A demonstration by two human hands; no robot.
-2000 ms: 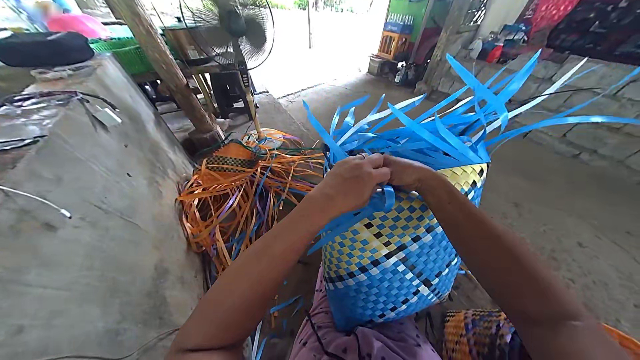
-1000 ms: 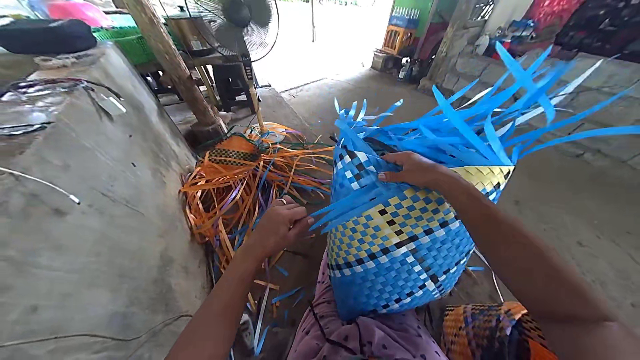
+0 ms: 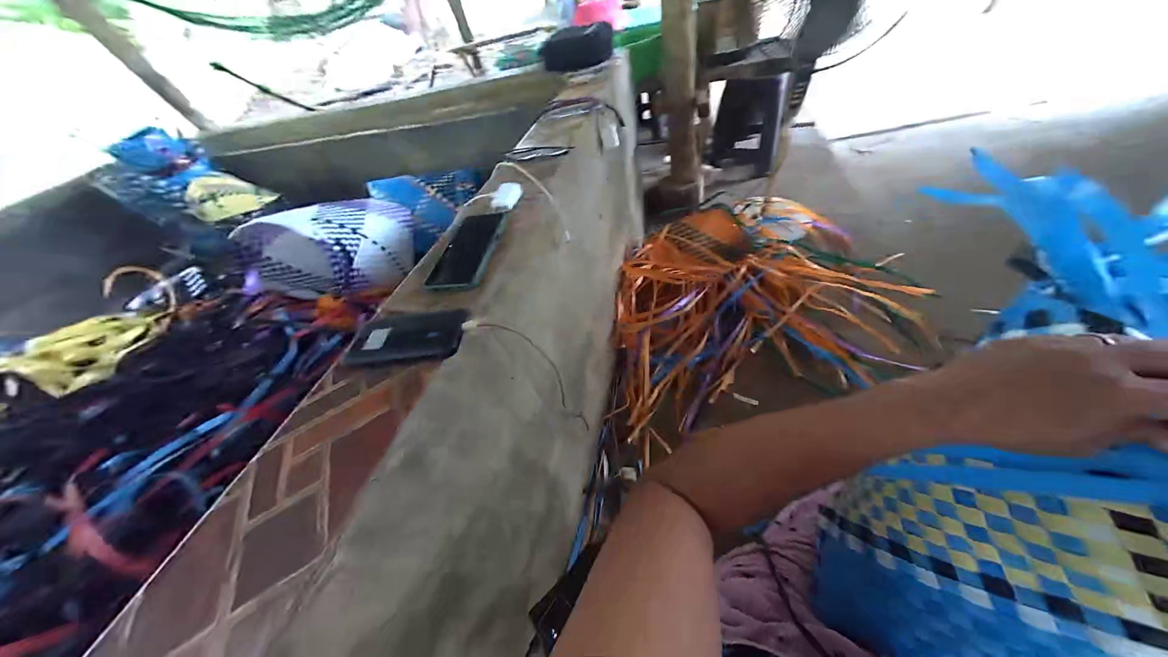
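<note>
A woven plastic-strip basket [image 3: 967, 557] in blue, yellow, white and black rests on my lap at the lower right, cut off by the frame's edge. Loose blue strips [image 3: 1068, 237] stick up from its upper rim. My left hand [image 3: 1068, 392] lies across the upper part of the basket, over some blue strips; whether its fingers grip them is not clear. My right hand is outside the view. Left of the basket, on the floor, lies an unfinished orange woven piece [image 3: 703, 242] with many loose orange, purple, blue and green strips [image 3: 730, 319].
A low concrete wall [image 3: 511, 429] runs along my left, bearing a dark phone [image 3: 411, 338], a second phone [image 3: 467, 249], cables and a white charger [image 3: 506, 195]. Beyond it lie tangled strips [image 3: 210, 438] and a white-purple woven basket [image 3: 328, 246]. A wooden post [image 3: 680, 100] and a fan [image 3: 826, 23] stand ahead.
The view has swung far to the left, showing the area beyond the wall. My left hand, lower and left of the basket a second ago, now lies over its upper part.
</note>
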